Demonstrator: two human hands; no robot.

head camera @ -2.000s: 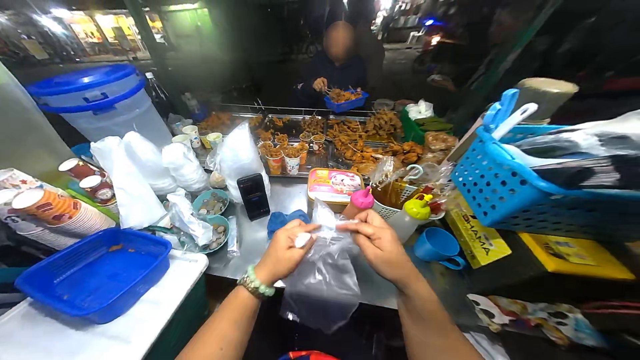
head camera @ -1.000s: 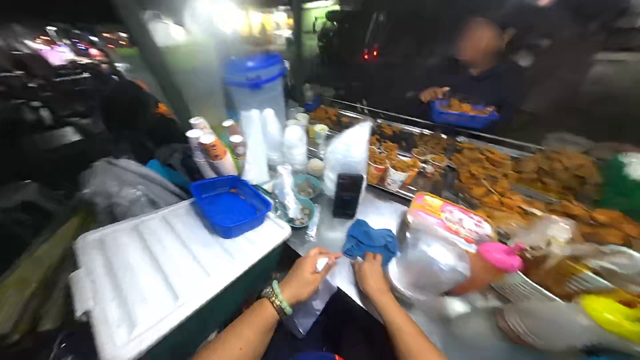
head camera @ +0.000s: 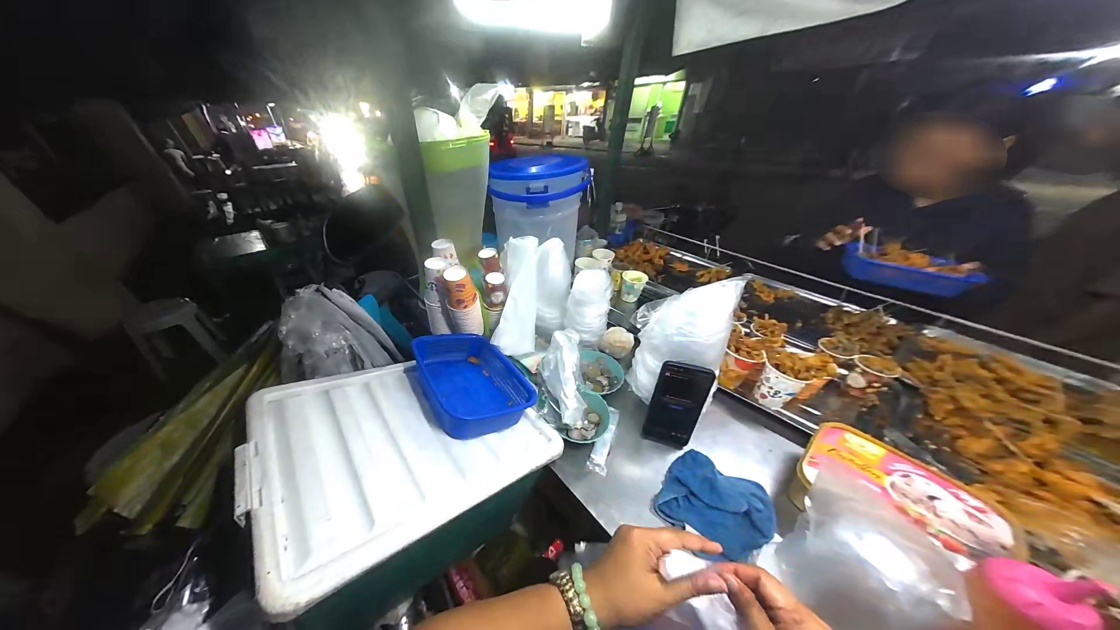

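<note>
My left hand [head camera: 652, 573], with bead bracelets at the wrist, pinches a piece of whitish, thin plastic [head camera: 691, 577] that looks like a bag. My right hand [head camera: 766, 599] meets it at the fingertips, low in the view; whether it also grips the plastic is hard to tell. Just beyond the hands a crumpled blue cloth [head camera: 716, 503] lies on the metal counter [head camera: 612, 477]. A black smartphone [head camera: 679, 402] stands upright behind the cloth, against a clear bag of white containers [head camera: 687, 337]. To the right are a printed plastic tub [head camera: 910, 490] and clear plastic [head camera: 866, 560].
A white-lidded cooler [head camera: 350, 472] bears an empty blue basket [head camera: 472, 385]. Teal bowls of coins [head camera: 591, 418], stacked paper cups [head camera: 462, 302] and trays of fried food [head camera: 989, 402] surround the counter. Across the trays, a person [head camera: 941, 192] holds a blue basket of food [head camera: 914, 267].
The view has swung left, bringing the whole cooler into sight. Two seconds ago my hands held clear plastic up in front of the tub; now they are together near the blue cloth.
</note>
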